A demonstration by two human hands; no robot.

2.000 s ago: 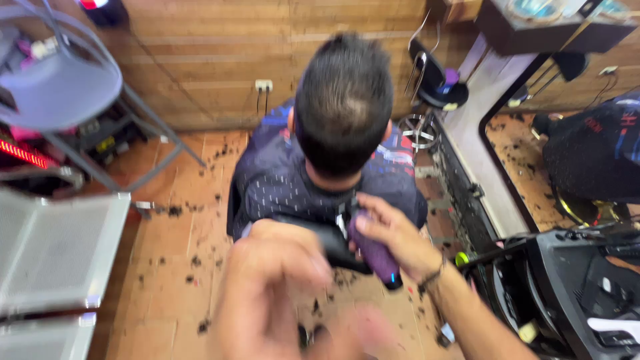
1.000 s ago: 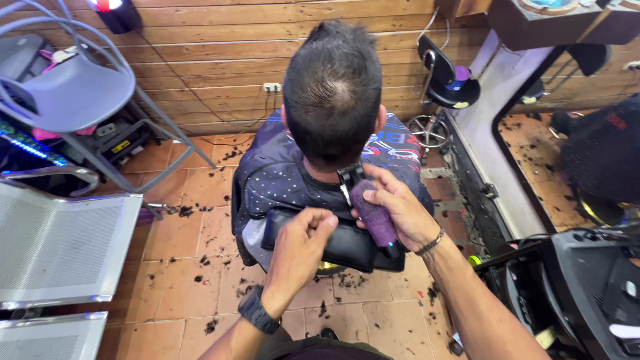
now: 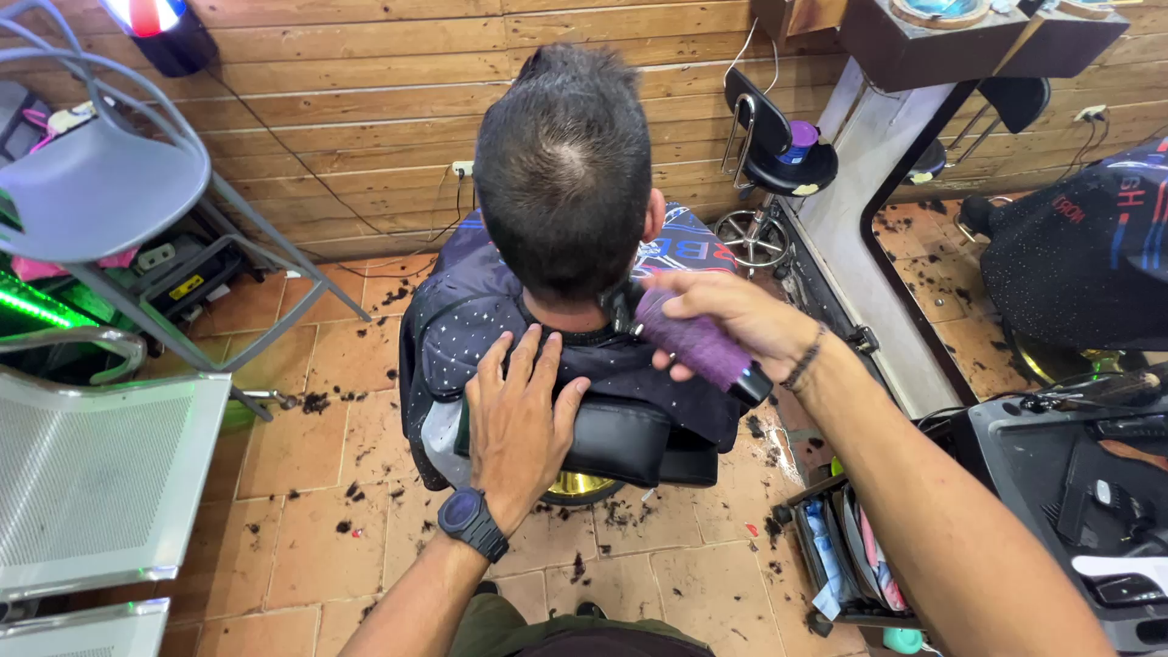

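Observation:
A seated person with short dark hair point(image 3: 566, 173) has their back to me and wears a dark, dotted barber's cape point(image 3: 456, 319). My right hand point(image 3: 730, 315) grips a purple hair clipper point(image 3: 693, 342), its black head at the right side of the nape. My left hand point(image 3: 520, 420) lies flat, fingers spread, on the cape over the upper back, left of the clipper; it holds nothing. Below the neck is the black padded backrest point(image 3: 616, 443) of the barber chair, partly behind my left hand.
Cut hair lies scattered over the tiled floor point(image 3: 301, 547). A tool trolley point(image 3: 1013, 465) stands at the right, beneath a tall mirror point(image 3: 931, 301). Metal waiting seats point(image 3: 100, 474) and a grey high chair point(image 3: 109, 196) are at the left; a black wheeled stool point(image 3: 789, 169) stands near the wooden wall.
My left hand, raised with bent fingers behind the chair in the earlier frames, now lies spread on the cape. My right hand keeps hold of the clipper at the nape.

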